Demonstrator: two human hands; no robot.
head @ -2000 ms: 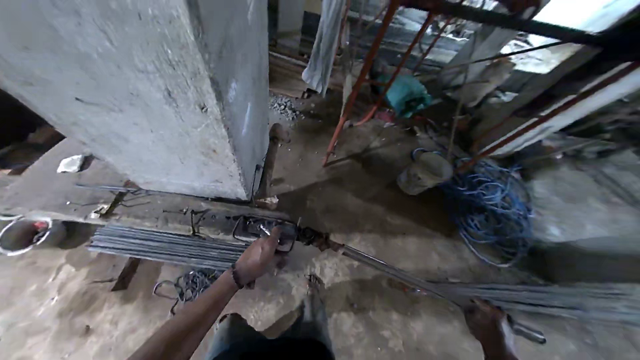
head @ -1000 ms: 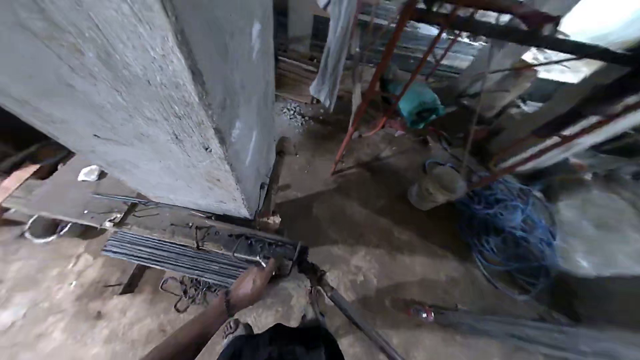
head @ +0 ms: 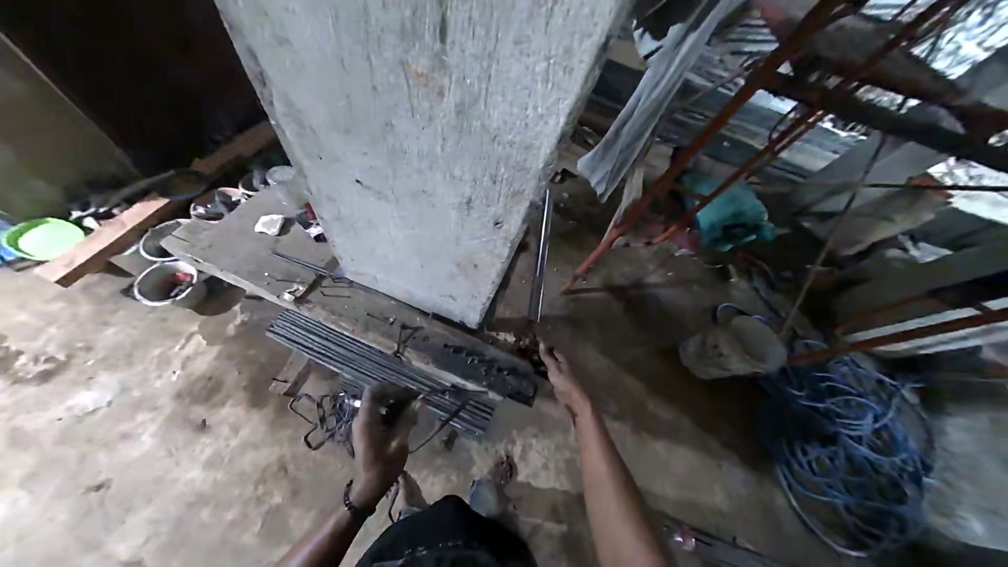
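Observation:
My left hand [head: 383, 433], with a dark bracelet at the wrist, is closed on a thin bent steel rod [head: 438, 429] over the near side of the bar bundle. The bundle of straight steel bars [head: 378, 370] lies along a wooden board. My right hand [head: 563, 382] reaches to the dark near end of a long metal pipe [head: 542, 256]; whether its fingers grip that end is unclear. The pipe points away from me beside the concrete column [head: 441, 157]. A dark bending jig with pegs [head: 484, 366] is fixed on the board. Bent steel stirrups [head: 327, 413] lie left of my left hand.
Buckets [head: 165, 285] and a timber beam [head: 110, 240] are at the left. Red scaffold bars [head: 693, 161] slant across the right, with a dirty bucket [head: 734, 346] and a coil of blue hose [head: 850, 441] below. More bars lie at the bottom right.
The pipe has swung from the lower right to point away beside the column. My right hand has moved to its near end. My left hand has left the jig and is now nearer me.

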